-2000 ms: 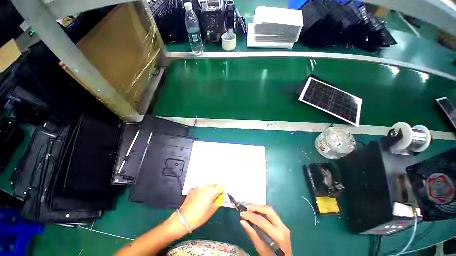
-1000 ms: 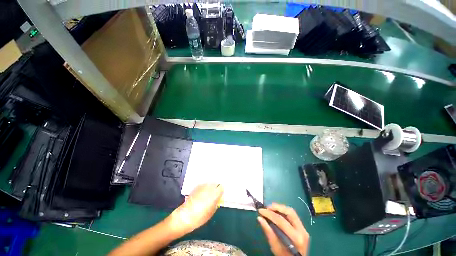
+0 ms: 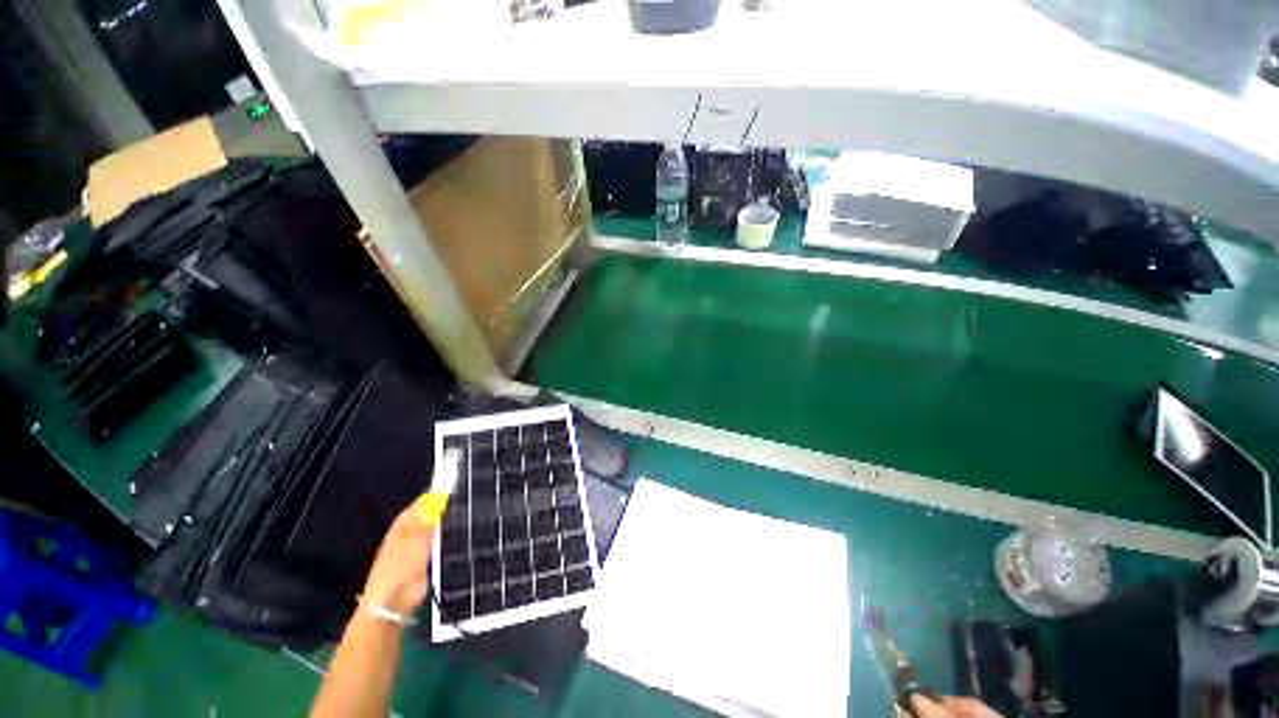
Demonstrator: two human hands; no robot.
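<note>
A solar panel [image 3: 515, 526] with a dark gridded face and white border is held up over the black panels, left of the white stack [image 3: 722, 600]. My left hand [image 3: 405, 556] grips its left edge, with yellow on a fingertip near the border. My right hand [image 3: 957, 706] is at the bottom edge, partly cut off, holding the soldering iron [image 3: 902, 668] with its tip pointing up and left. The white stack lies between my hands.
Black panels [image 3: 302, 491] pile up at left. A slanted post [image 3: 407, 239] and white shelf [image 3: 533, 112] stand beyond. Another solar panel [image 3: 1209, 463] lies on the belt at right. A clear round container [image 3: 1052, 568] and black iron stand [image 3: 999, 668] are at right.
The view has turned left and up. My left hand has moved left from the white stack and now holds a panel face up. The belt panel appears further right.
</note>
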